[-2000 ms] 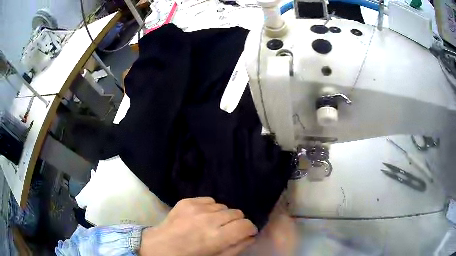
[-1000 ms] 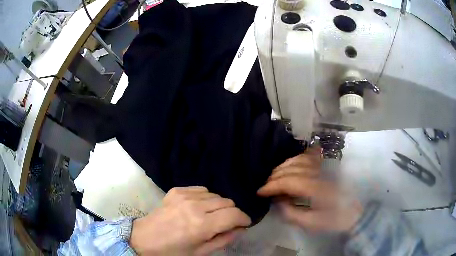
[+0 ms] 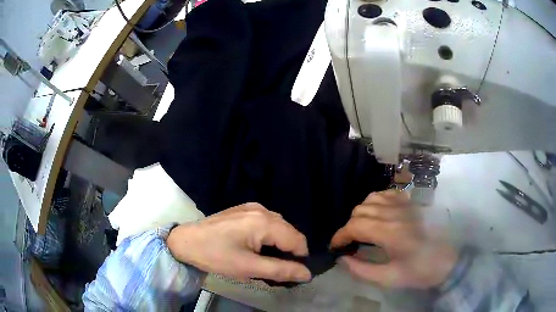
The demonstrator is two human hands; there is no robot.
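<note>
A large black fabric garment (image 3: 262,134) lies spread left of the sewing machine head (image 3: 469,55). Its near edge is bunched between my hands. My left hand (image 3: 244,244) pinches this edge between thumb and fingers. My right hand (image 3: 396,241) pinches the edge a little to the right, with its upper fingers just below the presser foot area (image 3: 420,170). The right hand is slightly blurred. The needle and the exact spot where cloth meets the foot are hidden or too small to tell.
Dark thread snips (image 3: 522,202) lie on the table right of the needle area, with a thin metal tool (image 3: 529,173) behind them. A white paddle shape (image 3: 312,67) lies over the cloth beside the head. Another table edge (image 3: 76,116) curves along the left.
My right hand has come up from the blurred lower edge onto the cloth near the foot. My left hand's thumb and fingers now pinch the edge instead of lying flat. The camera view has shifted.
</note>
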